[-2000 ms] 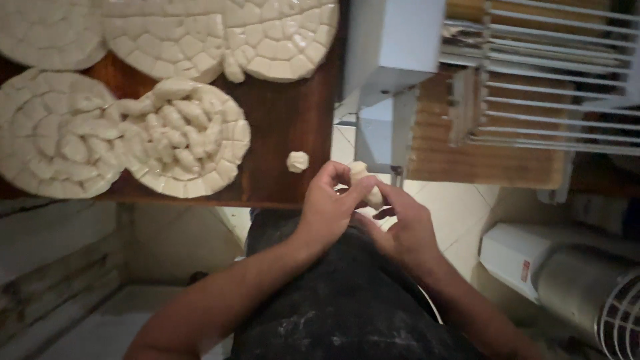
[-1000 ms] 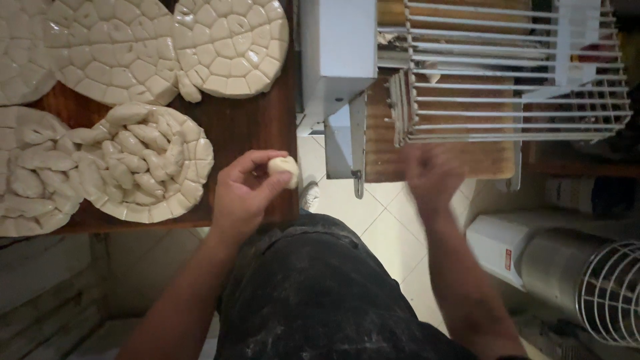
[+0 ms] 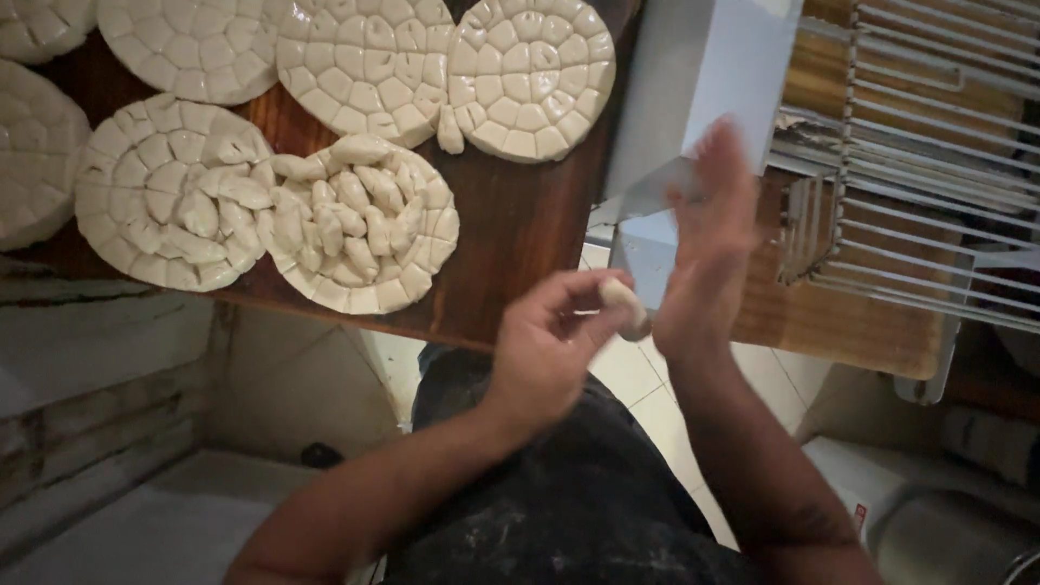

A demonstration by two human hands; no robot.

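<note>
A small piece of pale dough (image 3: 624, 307) is pinched between the thumb and fingers of my left hand (image 3: 552, 337), just off the front right corner of the wooden table. Beside it my right hand (image 3: 711, 244) is raised, blurred, with its fingers pointing up and nothing seen in it. On the table lie several round slabs of dough cut into small pieces. The nearest slab (image 3: 435, 268) has loose dough pieces (image 3: 349, 211) heaped on it, and the slab to its left (image 3: 130, 195) carries some too. One loose piece (image 3: 449, 130) lies between two slabs at the back.
The dark wooden table (image 3: 520, 219) ends in front of me. To its right stand a light grey machine housing (image 3: 699, 73), a wooden board (image 3: 845, 325) and a metal wire rack (image 3: 926, 162). A white and metal appliance (image 3: 902, 496) is at lower right, above the tiled floor.
My right hand has moved up, from over the wooden board to beside my left hand. My left hand still holds dough. The small dough piece seen on the table two seconds ago no longer lies there.
</note>
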